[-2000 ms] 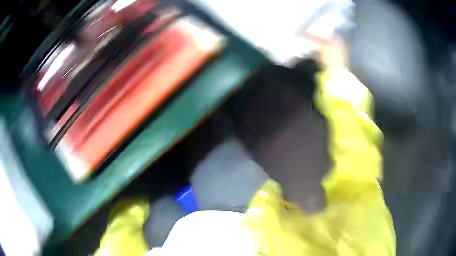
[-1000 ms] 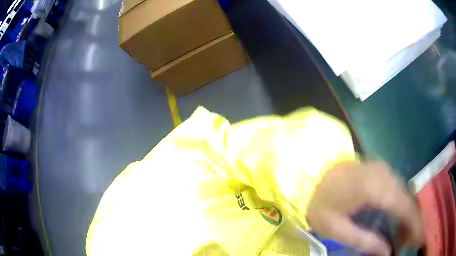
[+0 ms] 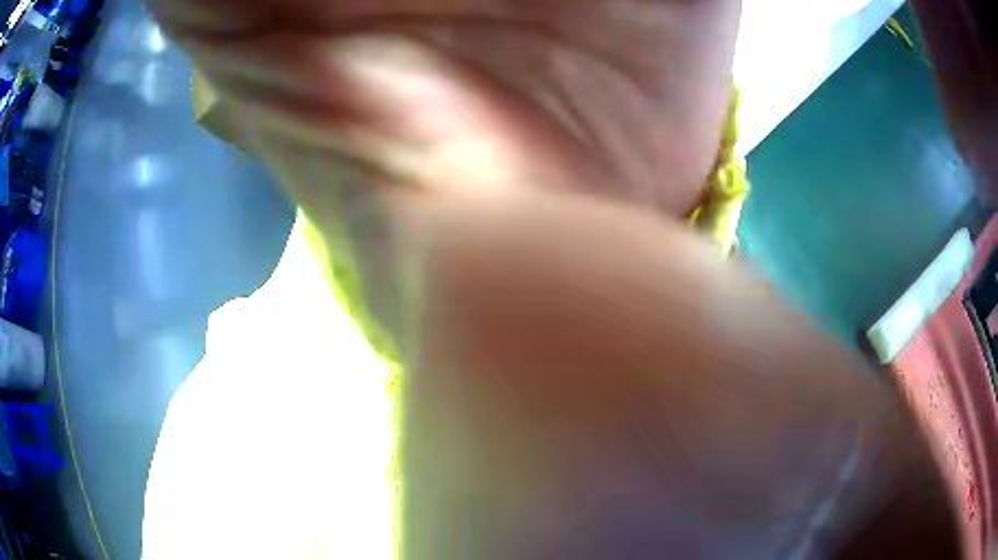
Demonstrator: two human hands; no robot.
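Bare skin very close to the lens fills the middle of the view. A creased palm (image 3: pixel 492 77) is at the top and a large blurred part of a hand (image 3: pixel 635 383) lies below it. I cannot tell which hand each part belongs to, nor whether anything is held. Fingertips are cut off or blurred. The red base pad (image 3: pixel 941 427) with its pale end strip (image 3: pixel 923 295) shows at the right edge. White sheets (image 3: pixel 793 55) show at the upper right, partly hidden by the hand.
The green bench mat (image 3: pixel 843 208) lies between the sheets and the pad. A glaring bright yellow-white smock (image 3: pixel 274 438) is at the lower left. Grey floor with a yellow line lies at the left, with blue bins or containers (image 3: pixel 27 263) along the far left edge.
Hand skin now covers the middle and top, hiding the cartons and much of the white stack. The hand seen low at the right has come up close to the lens, or another has.
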